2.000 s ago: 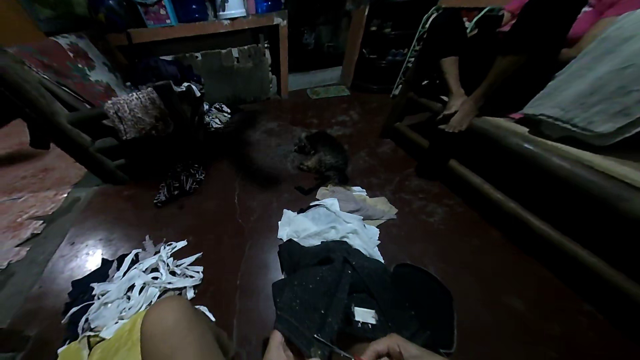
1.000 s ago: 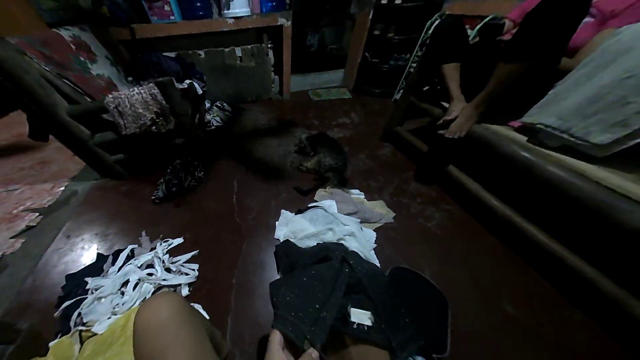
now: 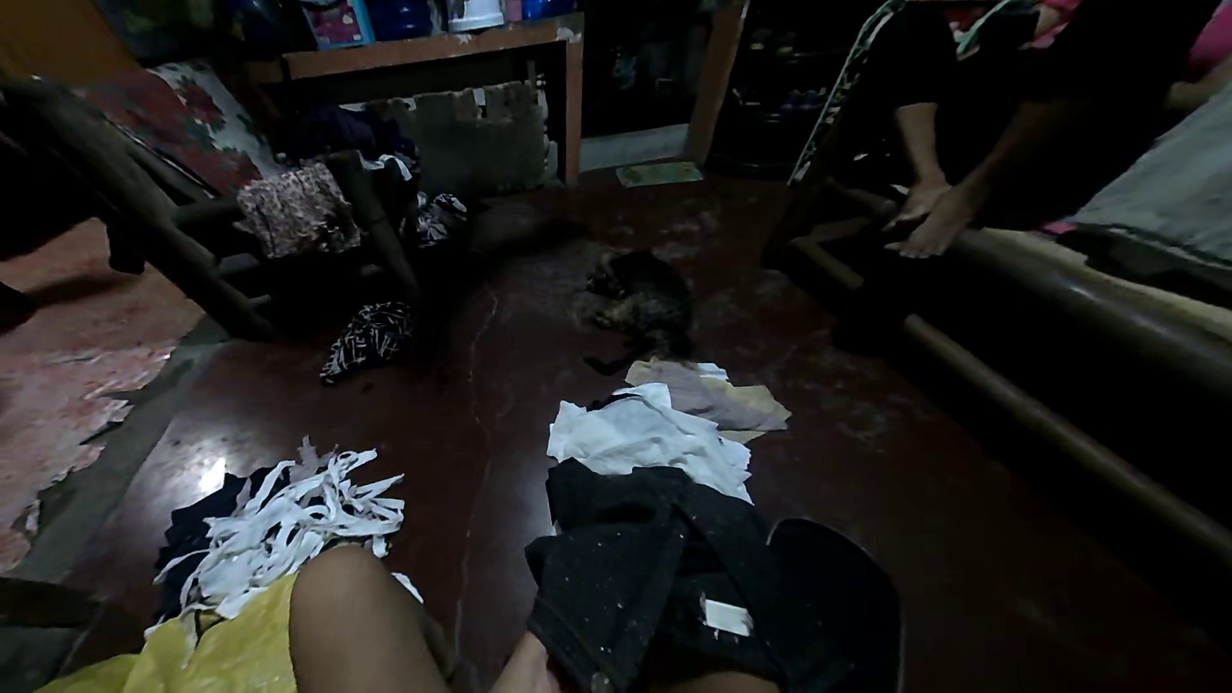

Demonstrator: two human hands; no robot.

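A black garment point(image 3: 626, 568) with a white tag point(image 3: 727, 617) lies spread at the bottom centre. My left hand point(image 3: 527, 669) grips its lower left edge and shows only in part. What may be part of my right hand or leg shows below the tag, too covered to tell. Beyond the black cloth lie white cloths point(image 3: 645, 438) and a beige and greyish cloth point(image 3: 717, 397). White fabric strips point(image 3: 298, 520) are heaped over dark cloth point(image 3: 207, 520) at the lower left, beside a yellow plastic sack point(image 3: 231, 645) and my bare knee.
A dark-furred cat point(image 3: 645, 298) lies on the red floor past the cloths. Another person's bare feet point(image 3: 929, 217) rest on a wooden bench point(image 3: 1068, 279) at right. A patterned cloth point(image 3: 371, 339) lies near a wooden chair point(image 3: 207, 255) at left; a small mat point(image 3: 659, 174) lies farther back.
Two seconds ago both my hands showed at the garment's lower edge with what looks like a metal tool between them. The right hand and that tool have since dropped out of clear sight.
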